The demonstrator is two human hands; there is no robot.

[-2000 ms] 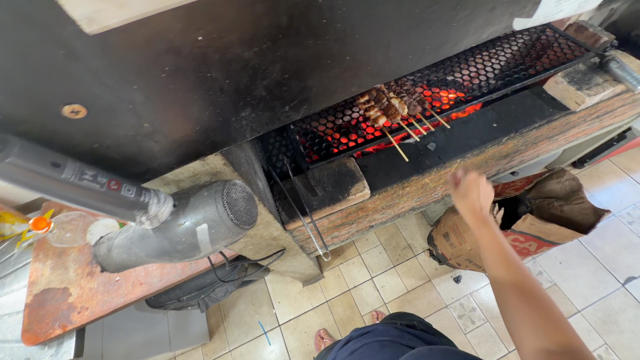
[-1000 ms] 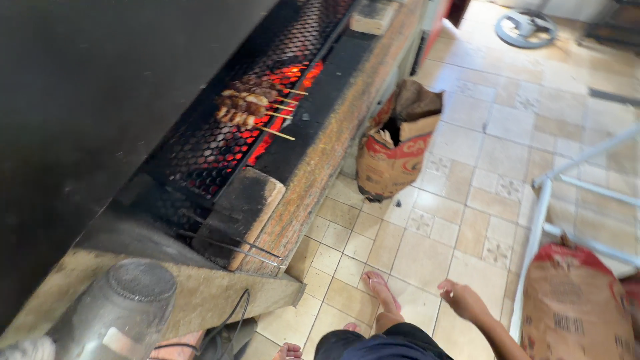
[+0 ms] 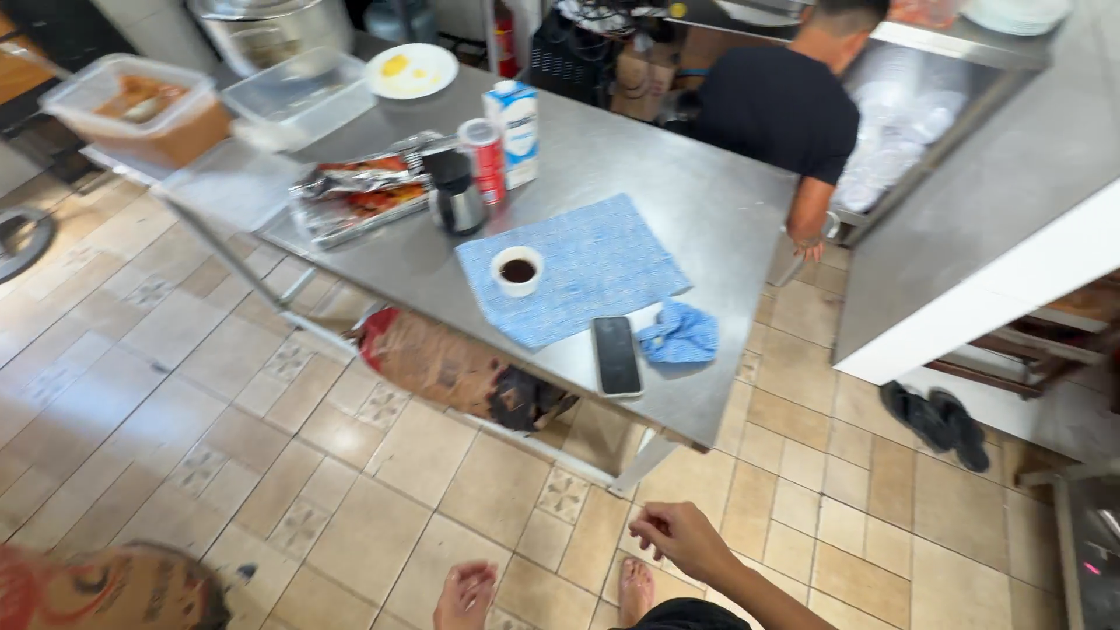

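My left hand hangs low at the bottom centre over the tiled floor, fingers loosely curled, with nothing seen in it. Higher and to the right is my right hand, also loosely bent and holding nothing visible, just in front of the steel table's near corner. Closest to it on the tabletop are a smartphone and a crumpled blue cloth. A flat blue cloth lies behind them, bearing a white cup of dark liquid.
A foil-lined tray of food, thermal jug, red canister, carton and plate stand on the table. A paper sack lies beneath. Another person bends beyond it. Sandals lie at right; another sack is lower left.
The view has swung far from the charcoal grill with its skewers to the steel table. My right hand, stretched out near the grill two seconds ago, is now held close to my body.
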